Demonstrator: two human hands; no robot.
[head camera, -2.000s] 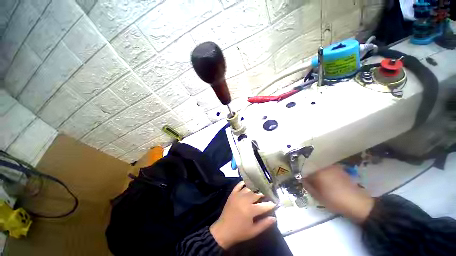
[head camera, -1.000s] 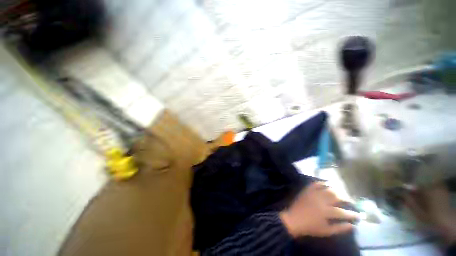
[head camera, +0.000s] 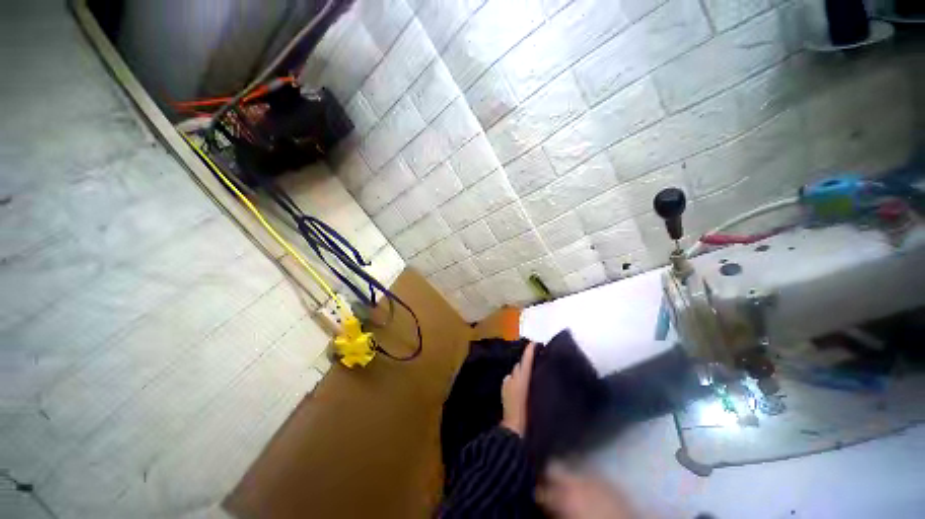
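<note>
The dark cloth garment piece (head camera: 568, 400) lies left of the sewing machine (head camera: 811, 279), part of it raised and blurred, one strip reaching toward the needle area. My left hand (head camera: 516, 390) holds the cloth at its upper part, fingers partly hidden by it. My right hand (head camera: 583, 495) is blurred at the bottom edge, by the cloth's lower part; whether it grips the cloth cannot be told. The lit needle plate (head camera: 716, 412) shows under the machine head with no hand at it.
A dark-handled screwdriver (head camera: 670, 208) stands on the machine head. A red tool (head camera: 728, 240) and a blue container (head camera: 834, 193) are on the arm. A brown board (head camera: 335, 446) and yellow plug (head camera: 353, 345) are at left. Black cables hang by the wall.
The view has swung left. Both hands have left the needle area; my right hand came out from beneath the machine arm to the cloth. The cloth has been pulled leftward and partly lifted.
</note>
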